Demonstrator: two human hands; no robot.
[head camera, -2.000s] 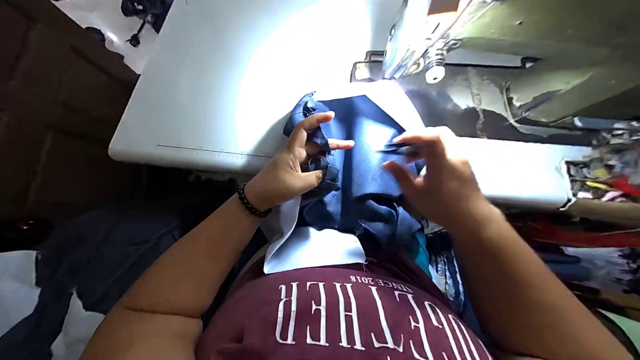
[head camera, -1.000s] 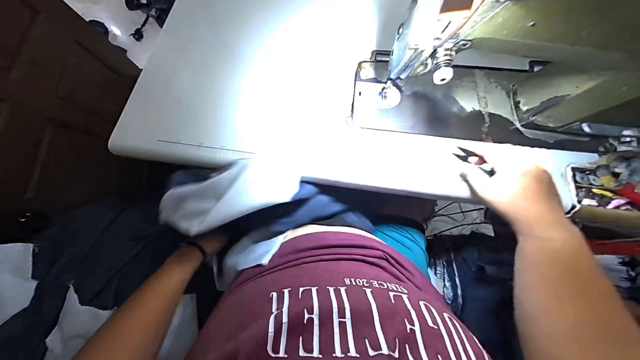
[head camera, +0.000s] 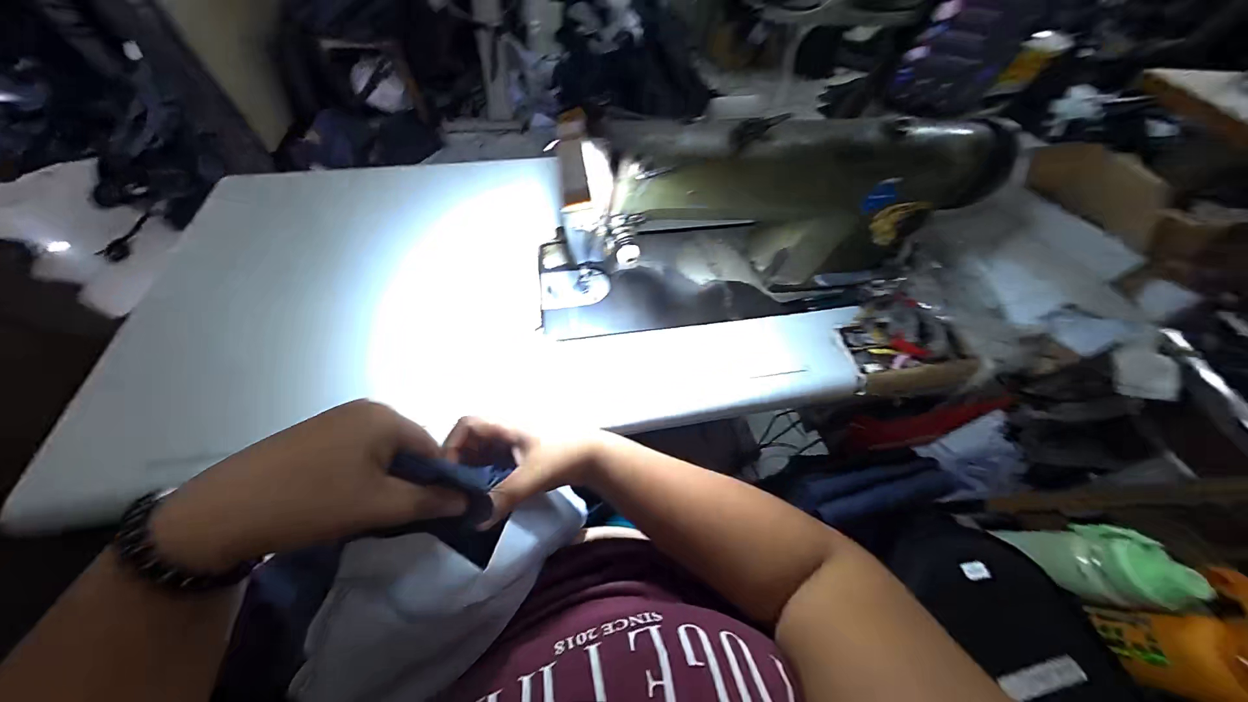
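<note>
My left hand (head camera: 361, 478), with a beaded bracelet at the wrist, grips a folded edge of dark navy fabric (head camera: 439, 473) near the front edge of the white table. Close against it, my right hand (head camera: 517, 463) pinches the same fabric between thumb and fingers. Light grey-white cloth (head camera: 419, 604) hangs below both hands over my lap. Beyond them stands a green industrial sewing machine (head camera: 780, 175), its presser foot (head camera: 590, 283) over the metal plate, with no fabric under it.
The white sewing table (head camera: 292, 292) spreads ahead. At its right end is a tray of scraps and small items (head camera: 907, 336). Folded dark garments (head camera: 868, 487), a green plastic bundle (head camera: 1121, 565) and a cardboard box (head camera: 1102, 195) lie to the right.
My right hand, holding small dark thread snips over the table before, has come to my left hand at the fabric; the snips are not visible now. The view has lifted and swung.
</note>
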